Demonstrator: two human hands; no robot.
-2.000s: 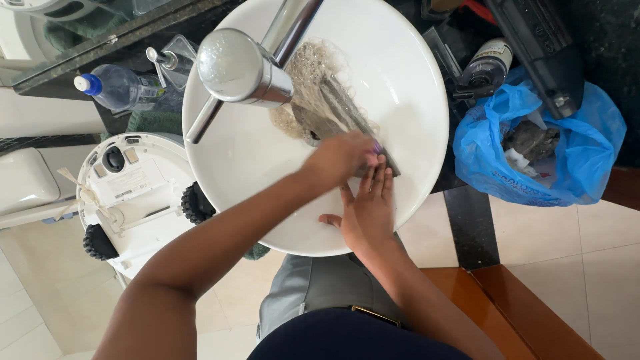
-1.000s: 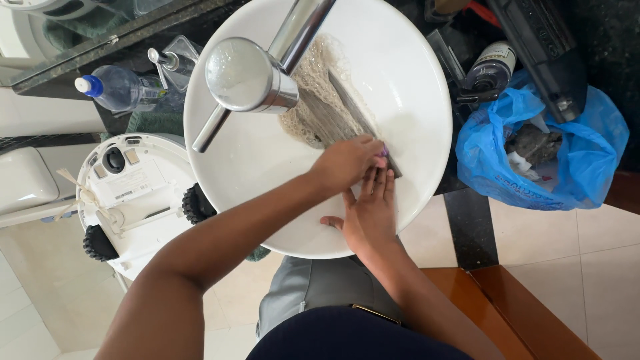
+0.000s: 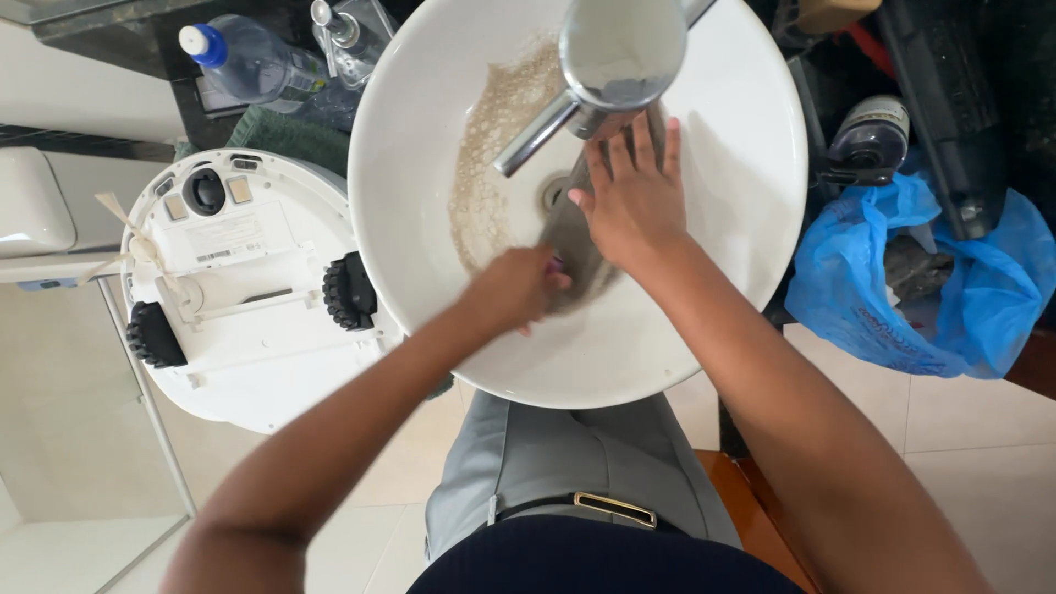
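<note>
A long grey-brown piece (image 3: 569, 223), its material unclear, lies in the white round washbasin (image 3: 742, 206). My right hand (image 3: 637, 198) is spread flat over its upper part, fingers pointing up under the chrome tap (image 3: 623, 49). Near the lower end my left hand (image 3: 520, 285) is closed around a small purple thing (image 3: 556, 264), mostly hidden by the fingers and slightly blurred. Dirty brown suds (image 3: 483, 173) coat the basin's left side, and the metal drain (image 3: 554, 194) shows beside the long piece.
An upturned white robot vacuum (image 3: 256, 330) sits left of the basin. Behind it stand a blue-capped plastic bottle (image 3: 256, 62) and a clear pump dispenser (image 3: 346, 41). On the right are a dark bottle (image 3: 873, 136) and a blue plastic bag (image 3: 866, 305) holding grey waste.
My right hand has moved up the basin from its lower right, away from my left hand. The long piece now lies at a different slant, and the drain has come into view.
</note>
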